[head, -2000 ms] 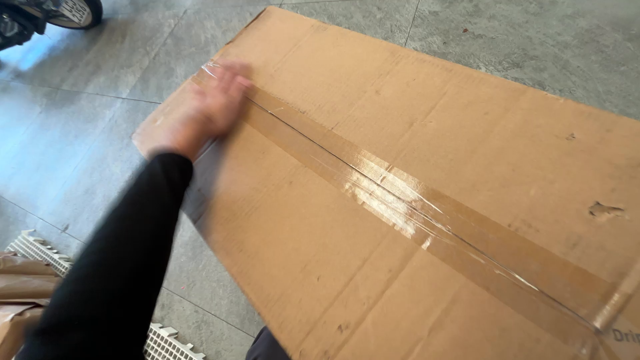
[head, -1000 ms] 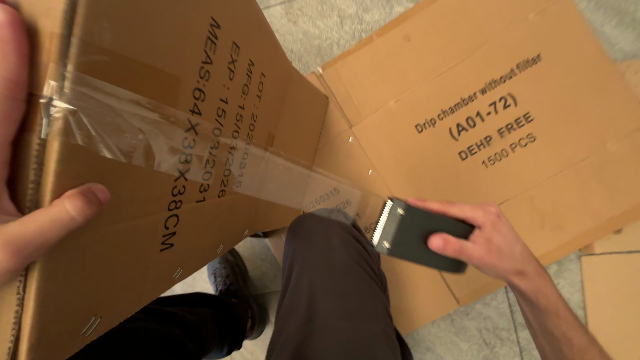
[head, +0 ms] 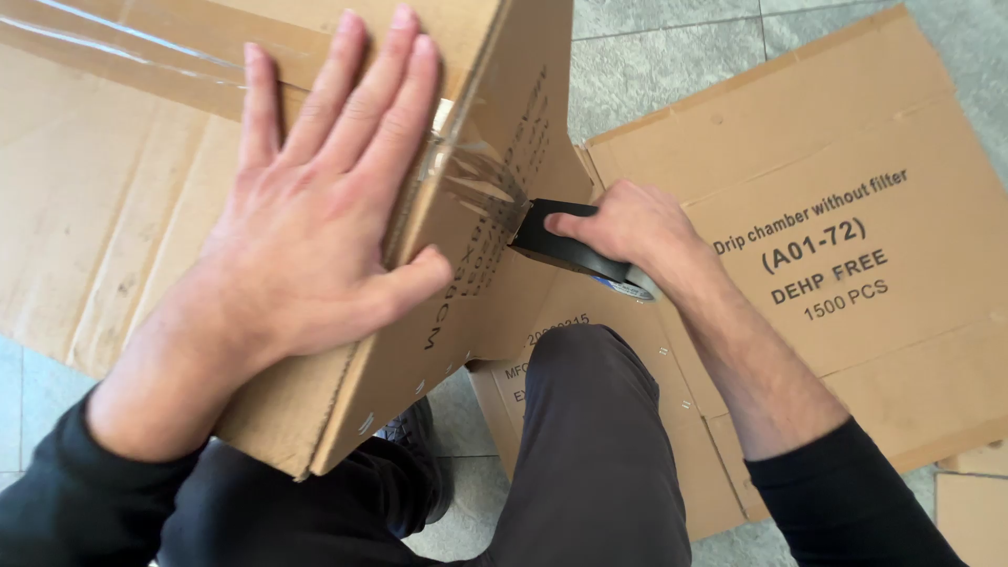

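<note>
My left hand [head: 331, 213] lies spread, palm down, on top of a large cardboard box [head: 142, 189], its fingers across the taped seam and its thumb over the near edge. In my right hand [head: 638, 224] is a black tape dispenser [head: 563, 236], pressed close to the printed side of the box. Clear packing tape [head: 480, 185] runs over the box edge and down that side to the dispenser's front. Part of the tape roll [head: 626, 287] shows beneath the dispenser. Brown tape [head: 181, 51] covers the top seam.
A flattened cardboard box [head: 819, 315] with printing lies on the grey tiled floor [head: 669, 71] at the right. More cardboard [head: 972, 512] is at the lower right corner. My bent knee [head: 594, 394] stands between the box and the flat cardboard, and my shoe [head: 421, 457] is below the box.
The dispenser in my right hand has moved up to the box side; one second ago a long strip of tape stretched to it. My left hand has gone from the box edge to flat on top.
</note>
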